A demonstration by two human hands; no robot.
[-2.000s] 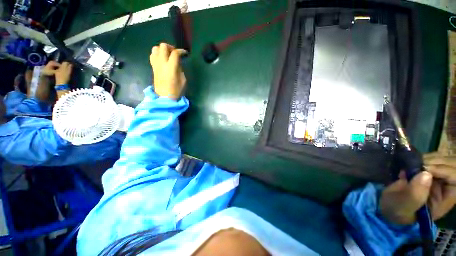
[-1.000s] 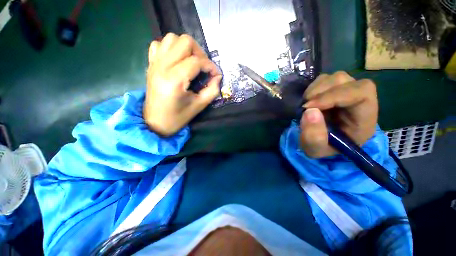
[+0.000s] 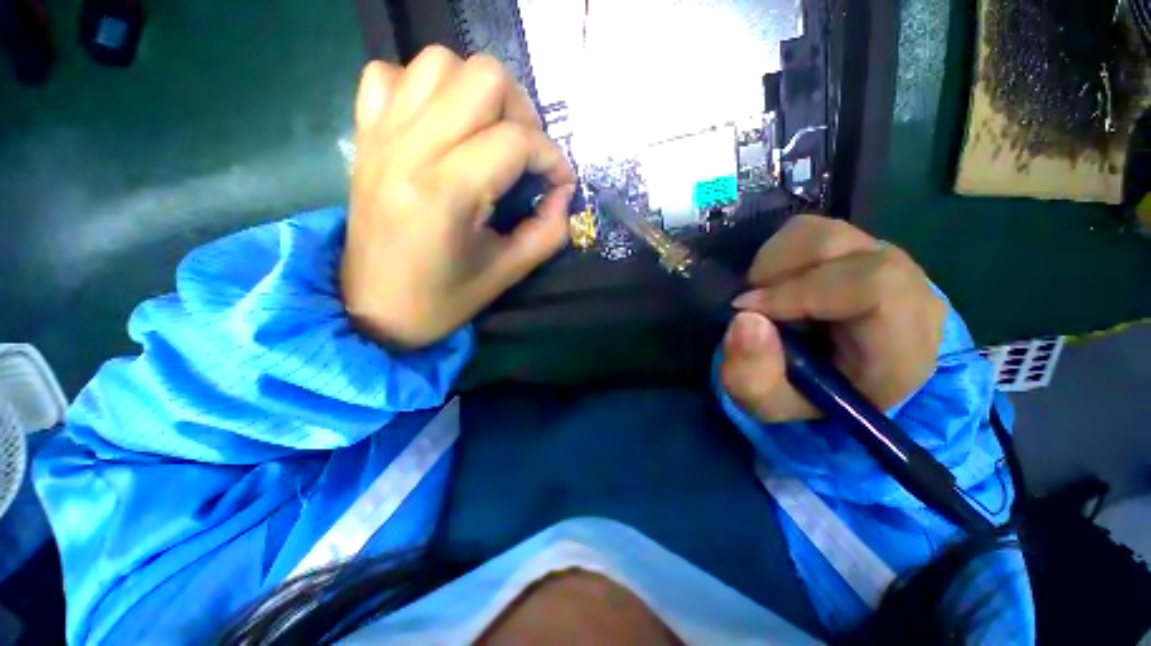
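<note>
The open tablet [image 3: 669,63] lies in its dark frame [image 3: 865,76], its silvery plate very bright. Its circuit board [image 3: 619,227] runs along the near edge, with a green spot and an orange spot. My right hand [image 3: 839,316] holds the soldering iron [image 3: 871,429] like a pen, its metal tip pointing up-left at the left part of the board. Whether the tip touches is unclear. My left hand [image 3: 442,196] is at the tablet's left near corner, thumb and forefinger pinched together by the board. A small dark part shows inside the finger loop; what they grip cannot be made out.
A scorched tan board [image 3: 1041,107] lies at the upper right. A white slotted tray [image 3: 1025,362] shows beyond my right sleeve. A small black block [image 3: 111,28] lies on the green mat [image 3: 189,164] at the upper left. Part of a white fan [image 3: 32,385] is at the left edge.
My left hand has come from the mat at the left to the tablet's near corner. The iron has moved from the tablet's right side to the board's left part. The view has shifted.
</note>
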